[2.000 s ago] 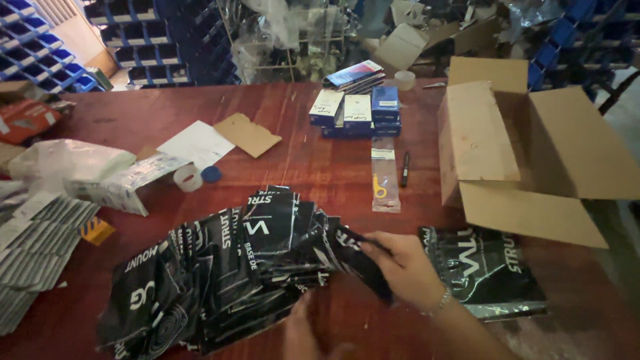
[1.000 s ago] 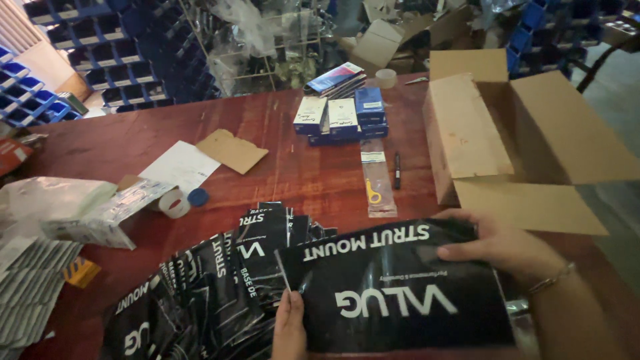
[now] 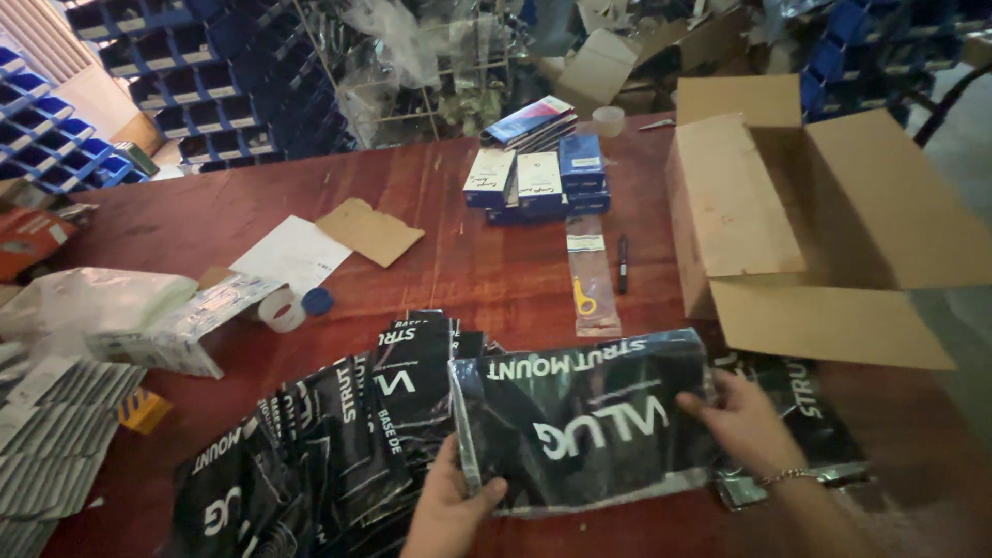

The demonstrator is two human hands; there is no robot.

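Note:
A black printed plastic bag [image 3: 581, 426] is stretched out flat between my two hands, its lettering upside down. My left hand [image 3: 457, 496] grips its lower left edge, thumb on top. At its right edge my right hand [image 3: 736, 411], with a chain bracelet at the wrist, pinches the plastic. To the left a fanned heap of similar black bags [image 3: 333, 442] lies on the table. More black bags [image 3: 806, 418] lie under and beyond my right wrist.
An open cardboard box [image 3: 736, 201] stands at the right. Blue and white small boxes [image 3: 535, 186], a clear packet with a yellow piece [image 3: 585, 287] and a black marker [image 3: 622, 263] lie mid-table. Tape roll [image 3: 281, 310], white paper [image 3: 291, 252] and stacked grey packets [image 3: 62, 434] are at the left.
Two seconds ago my right hand held a black bag beside the heap. Both hands then held a bag spread out, and it now sits flatter and slightly tilted between them.

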